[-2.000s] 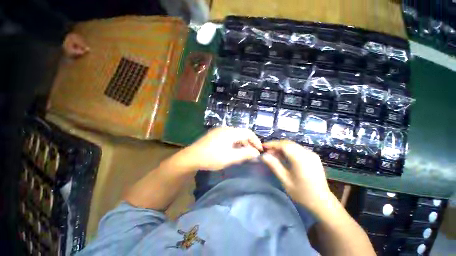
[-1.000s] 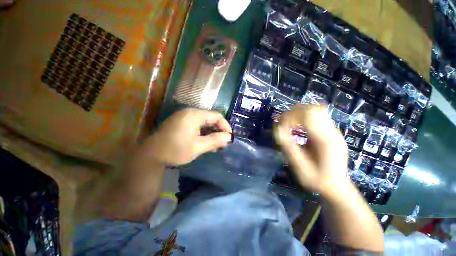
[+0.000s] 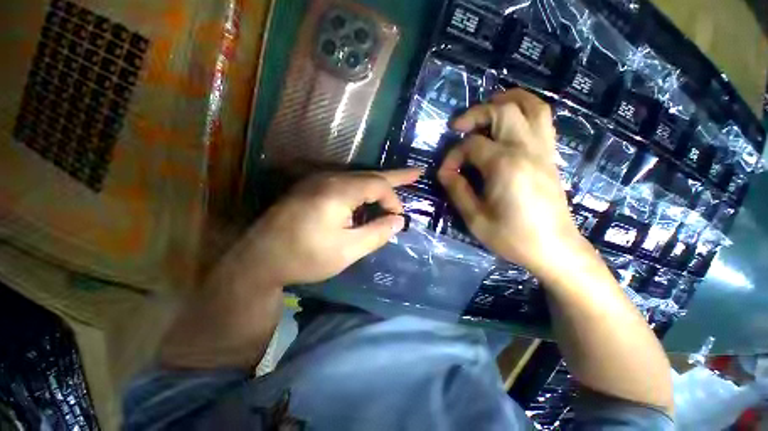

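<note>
A black tray [image 3: 484, 305] holds rows of film-wrapped black units [image 3: 636, 109] with white print. My left hand [image 3: 324, 223] is at the tray's near left corner, a small black piece [image 3: 405, 222] between thumb and a bent finger. Its index finger points at a unit. My right hand [image 3: 509, 172] is over the left columns, fingers bent and tips low over the same unit. Whether its fingertips hold anything cannot be told. A clear, greyish sheet [image 3: 408, 274] lies over the tray's near left part, below my left fingertips.
A pinkish-brown phone [image 3: 324, 105] lies left of the tray on the green surface [image 3: 274, 63]. A large brown carton [image 3: 168, 181] with a dark grid [image 3: 80, 93] stands at the left. Black glossy material [image 3: 38, 362] is at lower left. A clear scrap [image 3: 706, 347] is at the right edge.
The view has moved closer to the tray's left side. My hands have moved from the lap to the tray's near left units. My right hand has come nearer my left fingertips.
</note>
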